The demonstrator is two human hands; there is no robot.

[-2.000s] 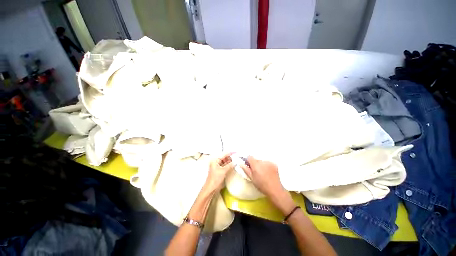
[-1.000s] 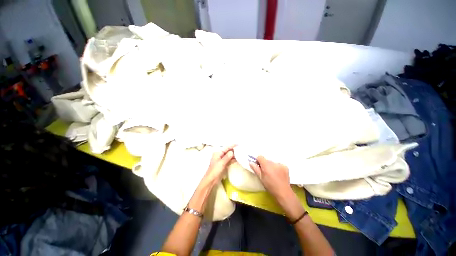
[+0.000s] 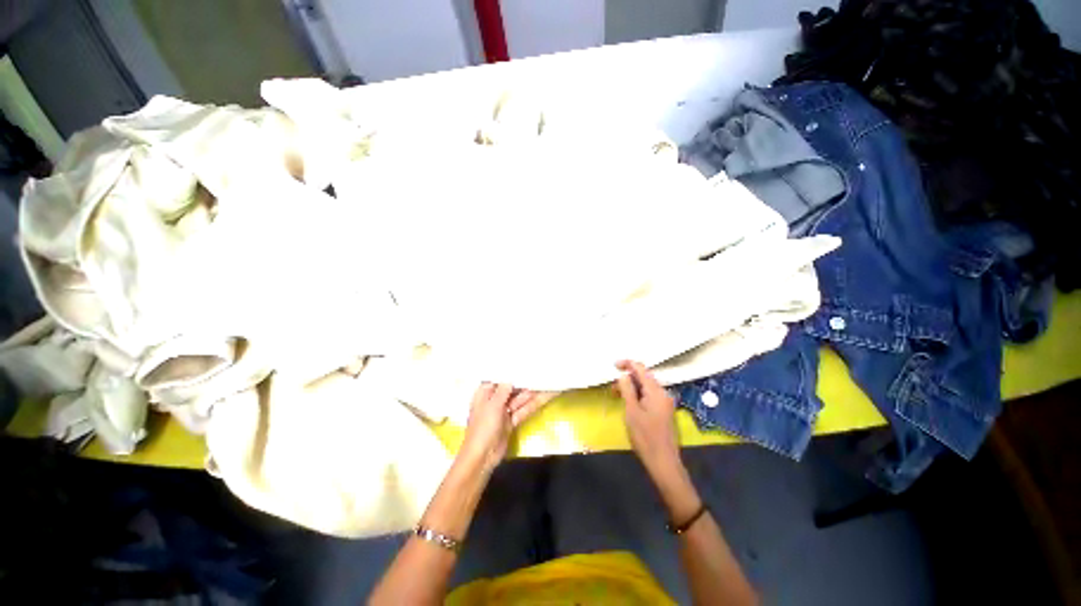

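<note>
Cream garments (image 3: 320, 462) lie heaped over the yellow table, mostly washed out to plain white in the middle. My left hand (image 3: 496, 417) is at the front edge of the cloth, its fingertips on the hem. My right hand (image 3: 646, 408) holds the same edge a little to the right, between thumb and fingers. A stretch of hem runs between both hands above the yellow table top. Whether a small tool is in my right hand cannot be told.
A blue denim jacket (image 3: 871, 225) and a grey-blue denim garment (image 3: 776, 160) lie right of the cream pile. A dark mottled heap (image 3: 948, 95) is beyond them. The yellow table edge (image 3: 557, 432) shows in front. A low white panel (image 3: 628, 83) runs along the back.
The view has turned to the right. My hands have moved apart along the edge, and the cloth now lies flatter between them. The small item seen in my right hand earlier no longer shows.
</note>
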